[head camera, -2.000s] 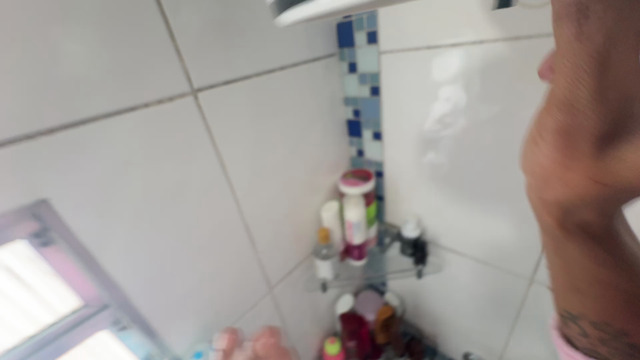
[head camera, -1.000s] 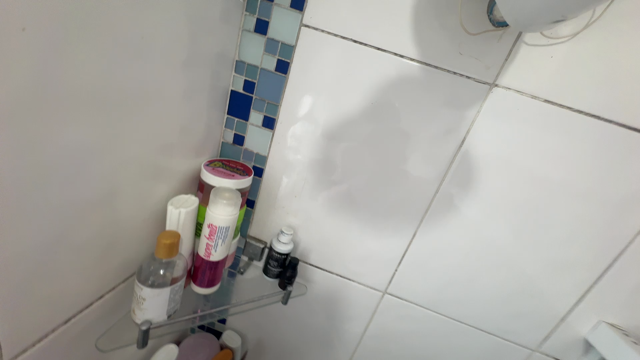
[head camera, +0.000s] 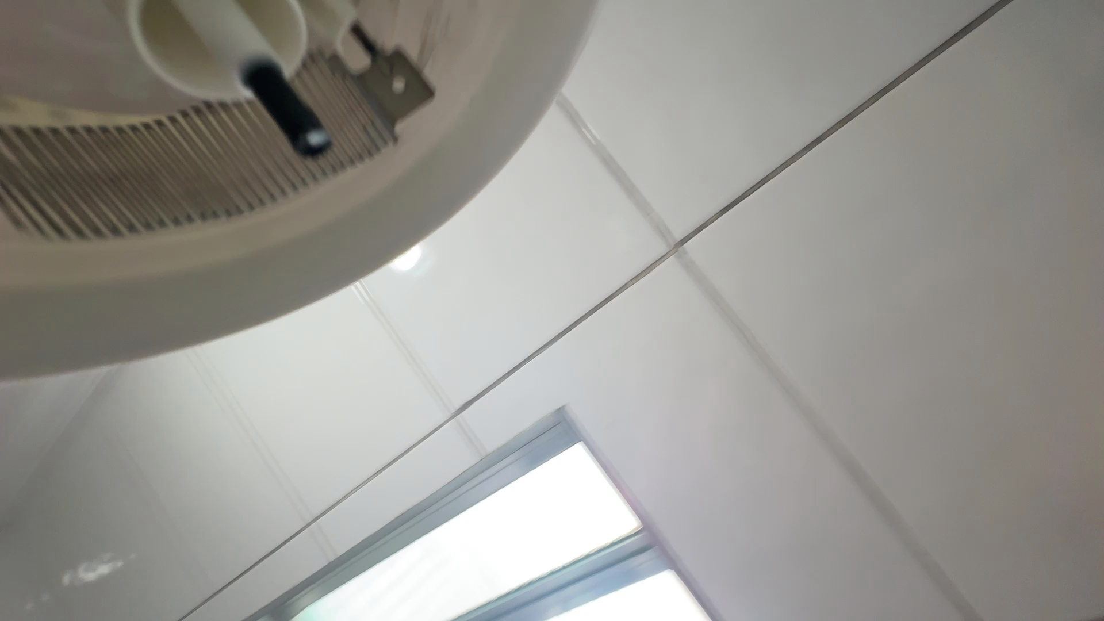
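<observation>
Neither of my hands shows in the head view at this moment. The open underside of a round white plastic housing, which looks like an electric shower head, fills the upper left, close to the camera. Inside it are a ring of thin ribs or coiled wire, a pale round tube, a dark rod with a shiny tip and a small metal plate with a hole. Whether a hand touches the housing outside the view cannot be told.
Below is a window with a metal frame and bright panes. Large white wall tiles surround it, and white ceiling panels run behind the housing, with a dark seam between wall and ceiling.
The view has swung far up, away from the corner shelf with its bottles. The hands and forearm seen two seconds ago are out of sight. The housing's open underside now shows large.
</observation>
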